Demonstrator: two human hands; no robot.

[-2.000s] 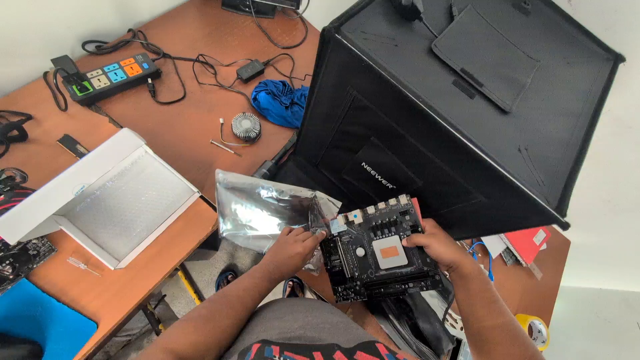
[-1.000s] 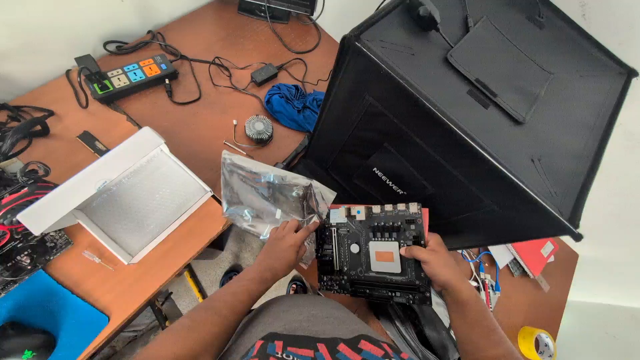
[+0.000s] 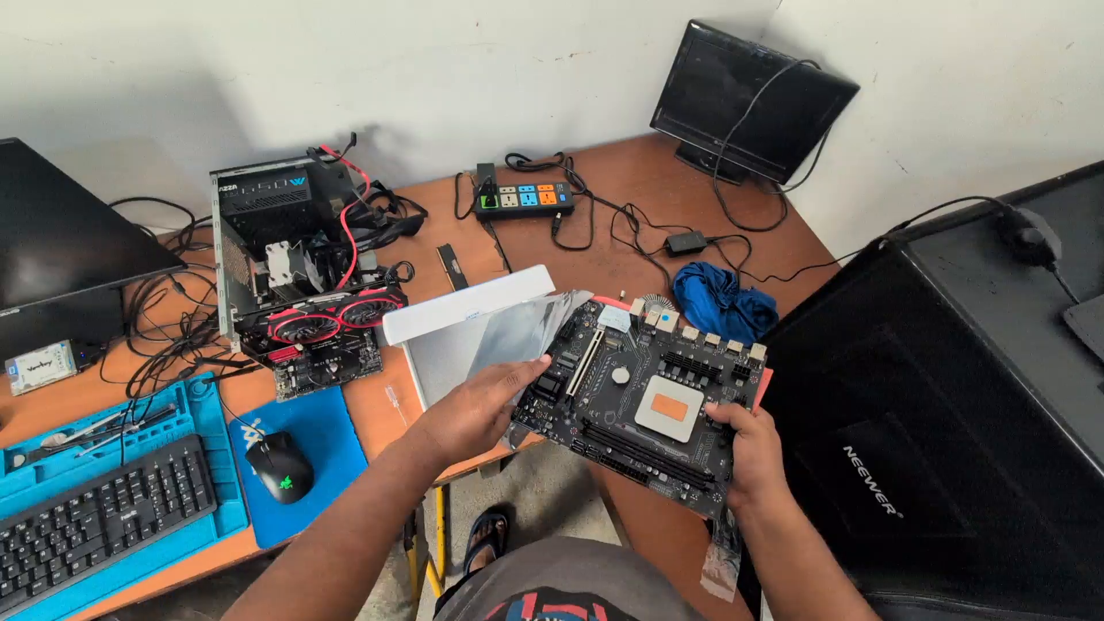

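Observation:
A black computer motherboard (image 3: 638, 388) is held up in front of me, tilted, with a silver processor cover (image 3: 669, 407) bearing an orange patch. My right hand (image 3: 752, 453) grips its right edge, thumb on top near that cover. At the board's left edge, my left hand (image 3: 483, 405) holds a silvery antistatic bag (image 3: 517, 332), its fingertips by the board. Whether they also grip the board is hard to tell. Red material shows behind the board's right and top edges. Behind the bag lies an open white box (image 3: 470, 306).
An open computer case (image 3: 302, 250), a memory module (image 3: 451, 267), a power strip (image 3: 526, 200), a blue cloth (image 3: 724, 302) and a monitor (image 3: 750, 103) stand or lie beyond. To the left are a mouse (image 3: 279, 466) and keyboard (image 3: 103, 517). A black photo light box (image 3: 940, 414) fills the right.
The view has swung left, bringing the computer case and keyboard in. The motherboard and the bag in my hands have moved over toward the white box, the bag now overlapping it.

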